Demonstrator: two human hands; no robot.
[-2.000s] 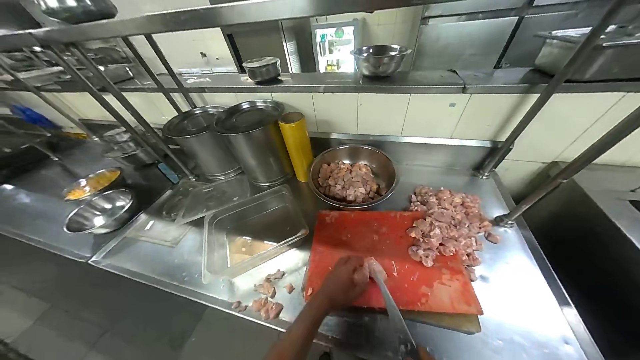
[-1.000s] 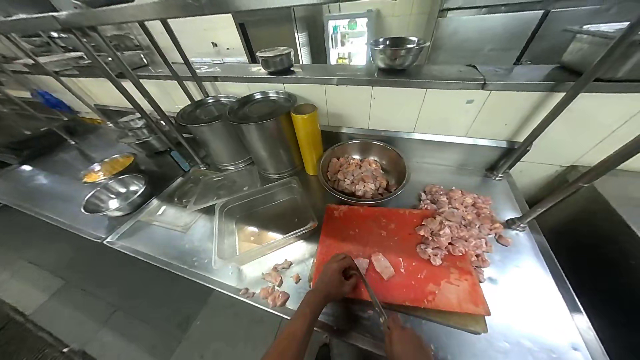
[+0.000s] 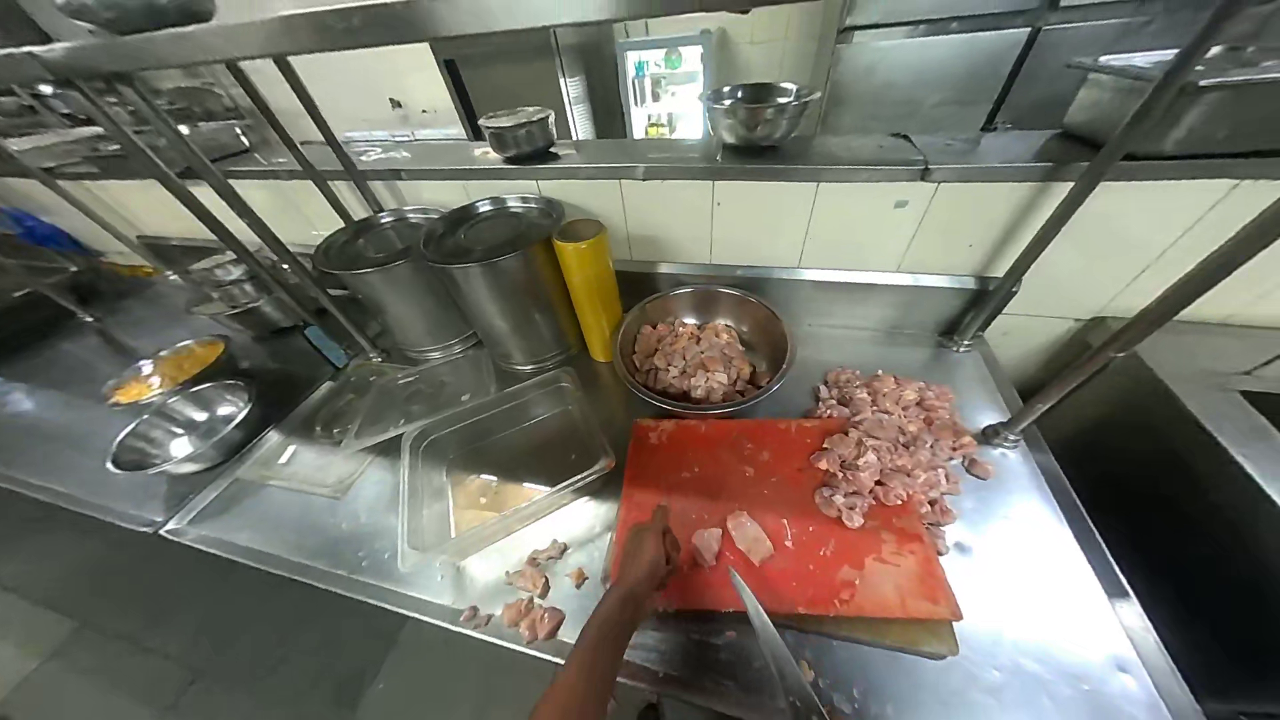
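Note:
My left hand (image 3: 648,552) is over the left part of a red cutting board (image 3: 730,470), its fingers curled; whether it holds anything is hidden. Just right of it, two pale pieces of raw meat (image 3: 749,538) lie on the board. A knife blade (image 3: 772,640) points up from the bottom edge, its tip over the board's front part; the handle is outside the view, and so is my right hand. A heap of cut raw meat (image 3: 890,440) covers the board's right side and the steel beside it. Behind the board stands a steel bowl (image 3: 778,345) of meat chunks.
A clear rectangular tub (image 3: 425,490) is left of the board, with meat scraps (image 3: 530,580) near the counter's front edge. Lidded steel canisters (image 3: 505,290) and a yellow cylinder (image 3: 588,290) stand behind. Metal posts (image 3: 1090,350) rise at the right; an overhead shelf (image 3: 640,158) spans the back.
My left hand has moved left from the meat piece beside the blade. My right hand, in view at the knife a second ago, has left the frame. The blade's tip is now off the meat.

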